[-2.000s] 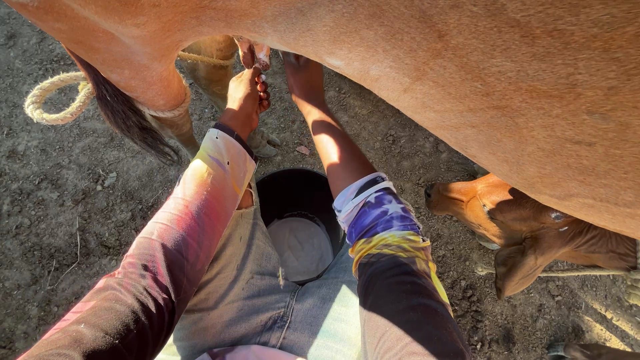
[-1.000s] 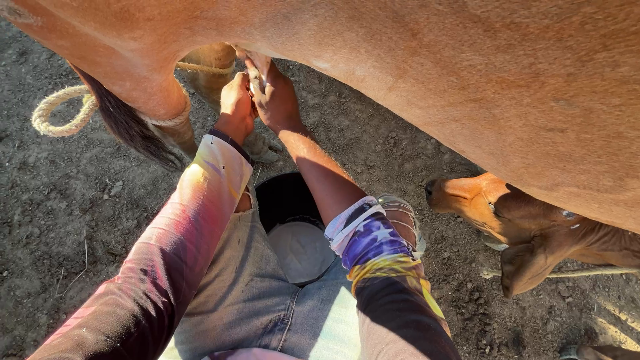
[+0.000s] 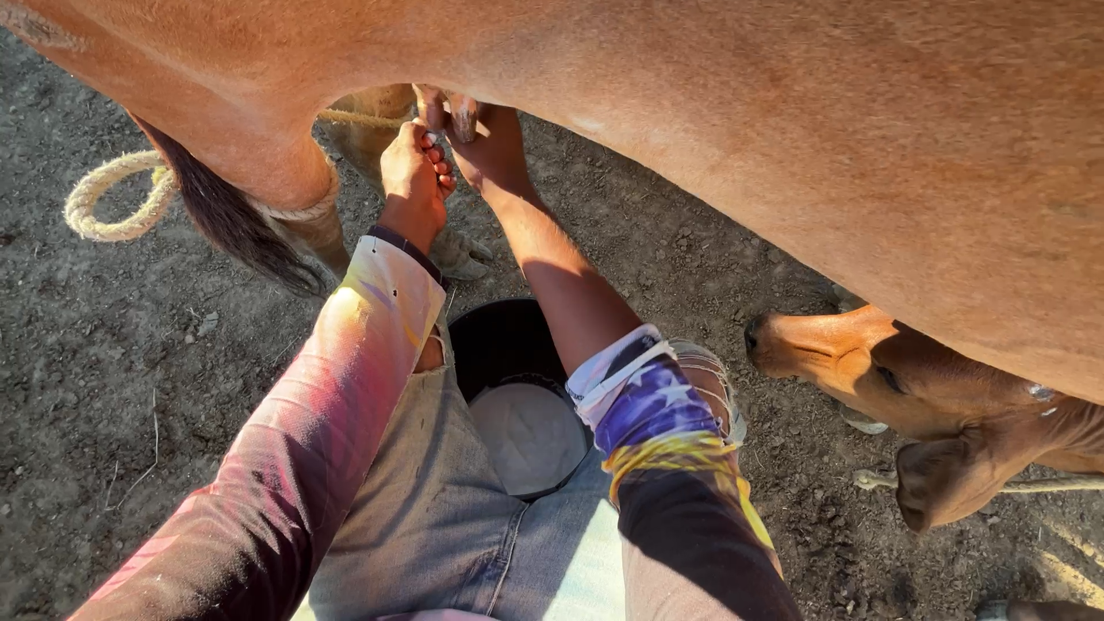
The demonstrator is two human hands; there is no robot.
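A brown cow (image 3: pixel 733 129) stands across the top of the view, its teats (image 3: pixel 463 116) hanging below the belly. My left hand (image 3: pixel 416 172) has its fingers curled around a teat at the left, whose lower part is hidden in the grip. Behind the teats, my right hand (image 3: pixel 493 151) touches or lies close to them; its fingers are largely hidden, so its hold cannot be told. Between my knees sits a black bucket (image 3: pixel 492 336) with whitish, milk-like liquid (image 3: pixel 528 435) in it, below both hands.
A pale rope (image 3: pixel 297 211) goes round the cow's hind leg near its dark tail (image 3: pixel 220 216), with a rope loop (image 3: pixel 116 197) at the left. A brown calf's head (image 3: pixel 862 362) is at the right, by another rope (image 3: pixel 1044 486). Dry soil (image 3: pixel 112 388) lies around.
My right hand was in front of the teats beside my left hand a second ago; it is now farther up and behind them. My left hand stays near the same spot.
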